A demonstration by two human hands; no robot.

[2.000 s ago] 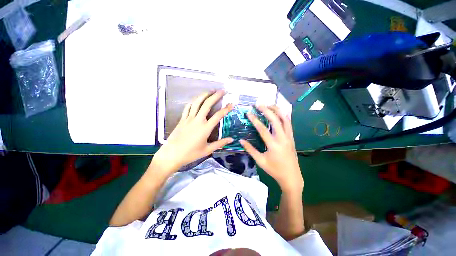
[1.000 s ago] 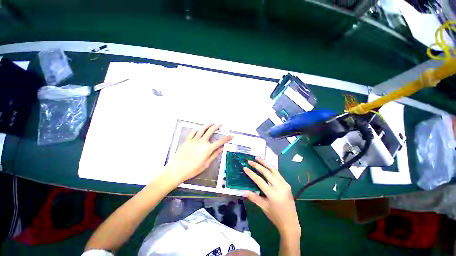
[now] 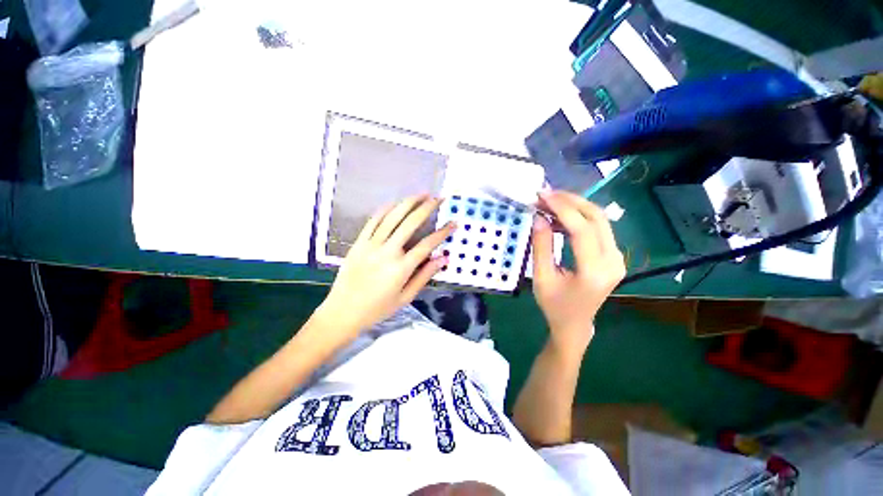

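A flat white housing [image 3: 324, 194] lies on the white sheet at the bench edge. Its left half holds a grey-brown panel [image 3: 382, 184]. Its right half shows a white surface with rows of dark round dots [image 3: 481, 240], tinted blue near the top. My left hand [image 3: 385, 254] rests over the middle of the housing, fingers spread, fingertips at the dotted area's left side. My right hand [image 3: 578, 260] is at the housing's right edge, thumb and fingertips closed on a thin plate seen edge-on [image 3: 511, 202]. No green board face shows in the housing; whether the thin plate is that board is unclear.
A blue electric screwdriver [image 3: 697, 111] with a black cable hangs at right, above a metal box [image 3: 721, 208]. Dark flat modules [image 3: 620, 68] lie behind the housing at right. A clear bag [image 3: 79, 121] is at left. Tiny dark specks [image 3: 275, 37] lie on the white sheet [image 3: 223, 136].
The green board face beside my right hand is gone and the dotted white surface shows there. My right fingertips have closed on a thin plate at the right edge. The view has tilted down again.
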